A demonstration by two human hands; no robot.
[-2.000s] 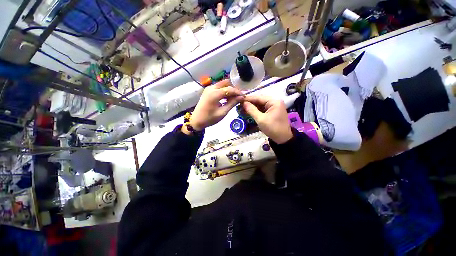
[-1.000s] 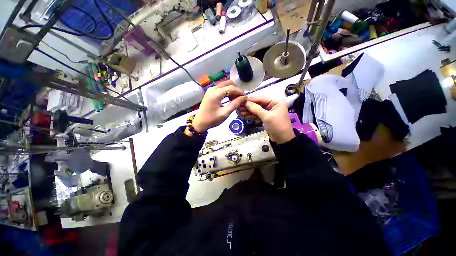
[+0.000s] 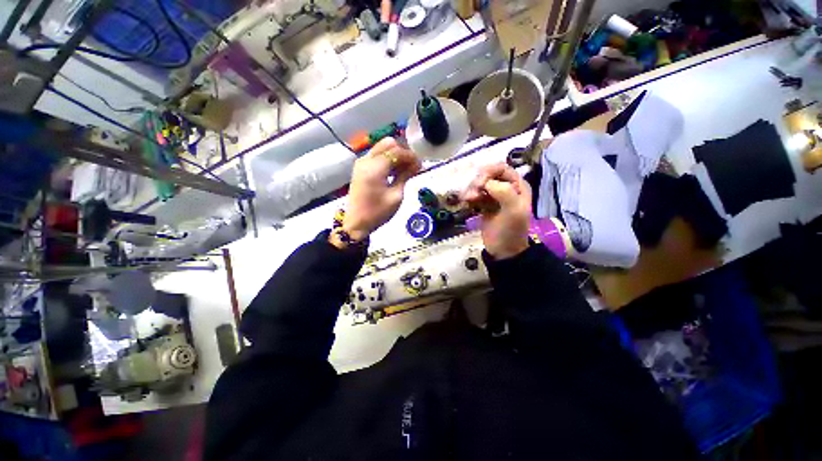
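Observation:
My left hand (image 3: 374, 191) is raised over the table behind the machine, thumb and fingertips curled together. My right hand (image 3: 501, 205) is raised to its right, fingers bent and pinched. Whether either holds a thread is too fine to see. Below them lies the cream sewing machine head (image 3: 419, 281) with its purple end cover (image 3: 552, 236). A blue-rimmed round spool top (image 3: 420, 225) and small dark spools (image 3: 440, 212) stand behind the head. A dark green thread cone (image 3: 433, 121) stands upright on a pale disc beyond the hands.
An empty-looking round thread disc with a rod (image 3: 506, 103) stands behind. White cut pieces (image 3: 586, 194) and dark fabric pieces (image 3: 746, 169) lie at the right. A metal pole (image 3: 556, 83) rises behind my right hand. Another machine (image 3: 155, 362) stands at the left.
My hands were together at the fingertips and are now apart, left hand to the left, right hand to the right. The small dark spools show between them. The view has shifted slightly.

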